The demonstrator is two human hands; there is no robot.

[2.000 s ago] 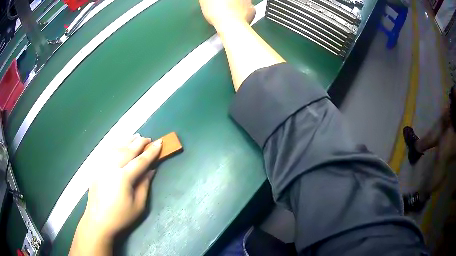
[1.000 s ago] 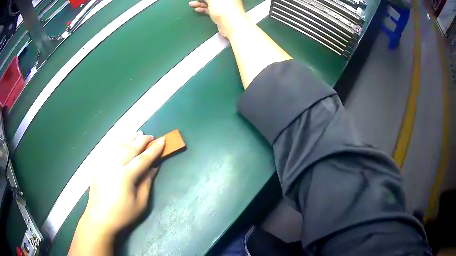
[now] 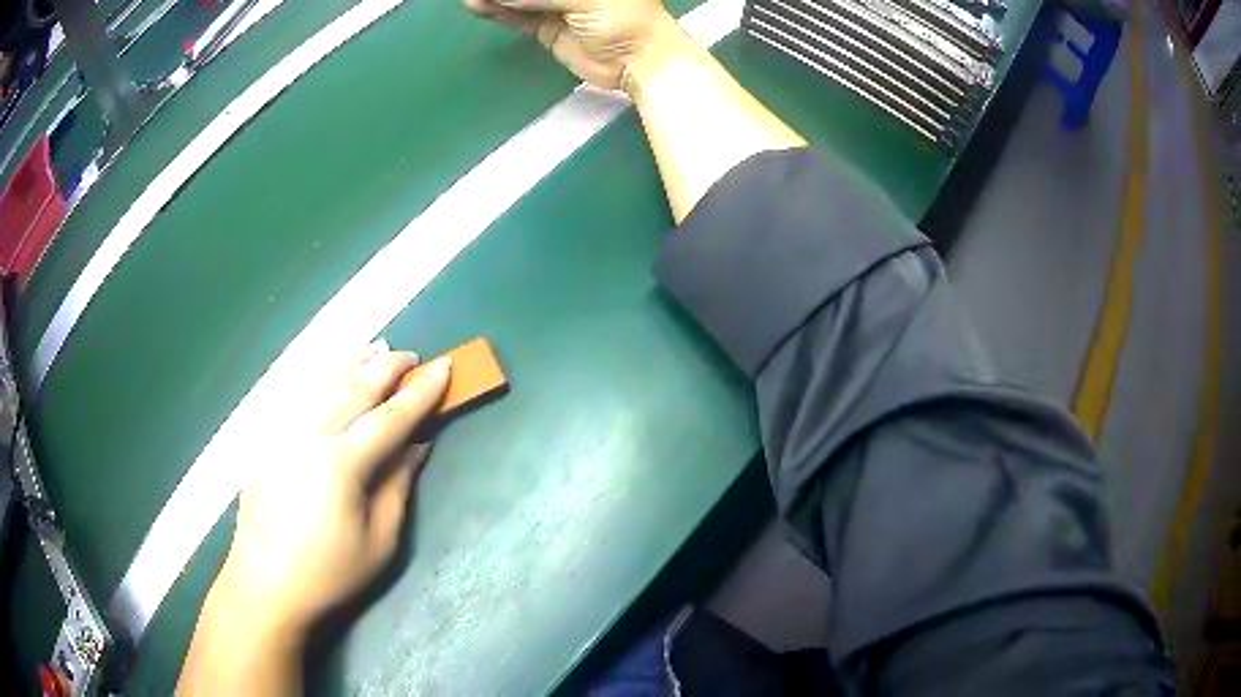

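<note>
My left hand (image 3: pixel 320 497) rests on the green bench top (image 3: pixel 544 463) at the lower left, its fingers closed on the orange-brown push block (image 3: pixel 476 375). One end of the block sticks out past the fingertips; the rest is hidden under the hand. My right hand (image 3: pixel 592 34) is at the top edge of the picture, with its fingers partly cut off, so I cannot tell what it holds. A stack of slides (image 3: pixel 871 61), silver and ribbed, lies to the right of my right hand at the bench edge.
White strips (image 3: pixel 408 279) run along the bench. A red bin (image 3: pixel 30 211) is at the far left. A machine edge with a red push button (image 3: pixel 55 679) is at the lower left. A blue stool (image 3: pixel 1082 68) stands on the floor at the right, beside a yellow line (image 3: pixel 1119 327).
My right hand has moved left along the top edge, away from the stack. My left hand and the block have barely moved. The person's legs at the right have left the view.
</note>
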